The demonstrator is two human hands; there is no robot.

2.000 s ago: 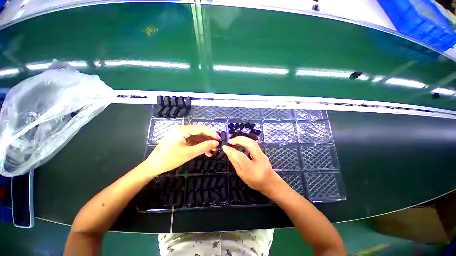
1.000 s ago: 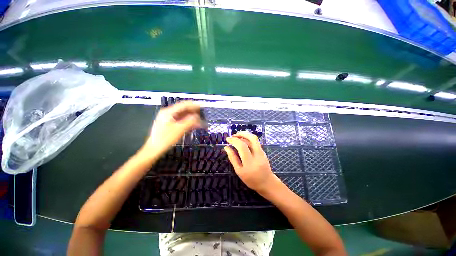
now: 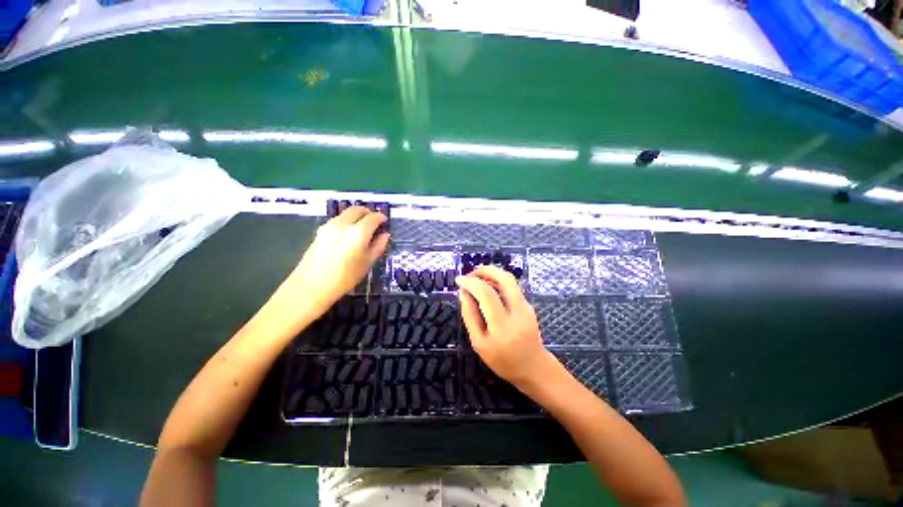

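Observation:
My left hand (image 3: 349, 248) is at the tray's upper left corner, its fingers over a short row of black parts (image 3: 347, 207). A dark bit shows at its fingertips; whether it is gripped is unclear. My right hand (image 3: 503, 322) is over the middle of the blister tray (image 3: 639, 329), fingers bent, fingertips just below a pocket of small black pieces (image 3: 492, 259); whether they pinch anything is hidden. A partial row of black pieces (image 3: 426, 278) lies in the pocket to the left. Slanted black pieces (image 3: 418, 323) fill pockets in the lower left.
A crumpled clear plastic bag (image 3: 119, 233) lies left of the tray, above a dark slab with a pale edge (image 3: 56, 394). A white rail (image 3: 287, 201) separates the work surface from the green belt (image 3: 495, 89), which carries a small dark part (image 3: 647, 156). A blue crate (image 3: 837, 50) is across it.
My left hand has left the tray's middle, where it met my right hand, and moved up and left to the short row. My right hand has hardly moved. The dark belt part has shifted left.

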